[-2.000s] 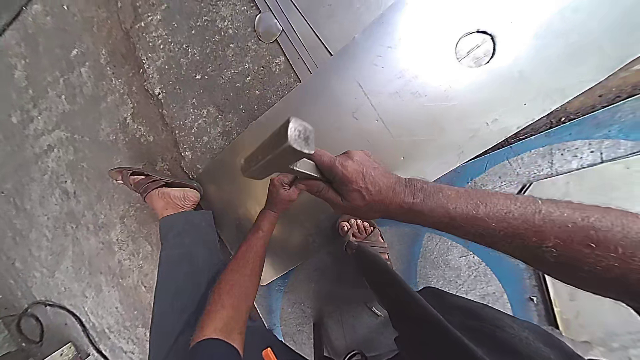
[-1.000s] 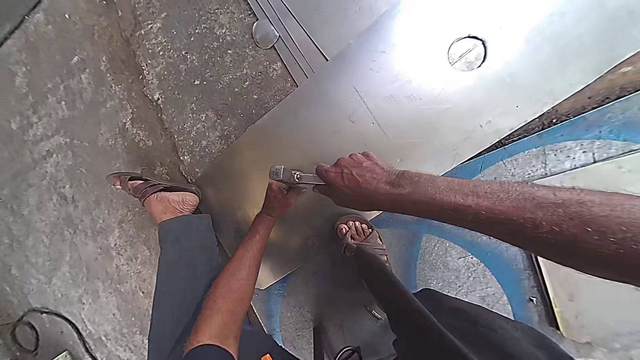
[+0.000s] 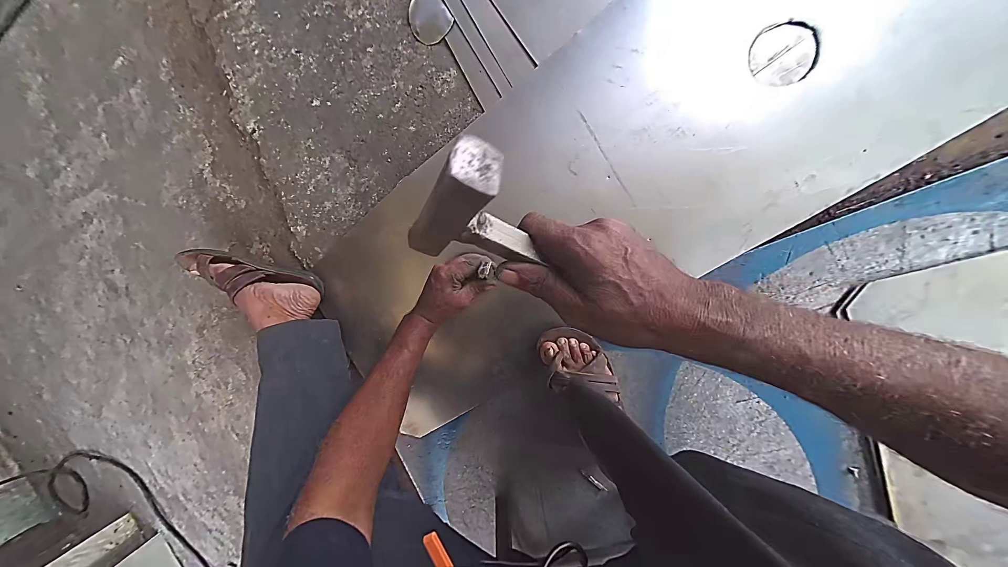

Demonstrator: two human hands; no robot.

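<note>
My right hand grips the handle of a hammer with a blocky metal head, which is raised over the metal sheet. Just below the hammer head, my left hand is closed around a short metal piece, probably a punch or chisel, whose top end shows above the fist. Its lower end is hidden by the hand. The sheet lies under both hands and has a round cut at the upper right and a thin dark scratch or line.
Blue-painted plate with curved cut-outs lies under the sheet at the right. Metal strips and a round disc are at the top. A black cable curls over the concrete floor at lower left. My sandalled feet flank the sheet's near corner.
One second ago the hammer head was down at my left hand; now it is raised above it. Two seconds ago it was raised too. My left hand stays in about the same place.
</note>
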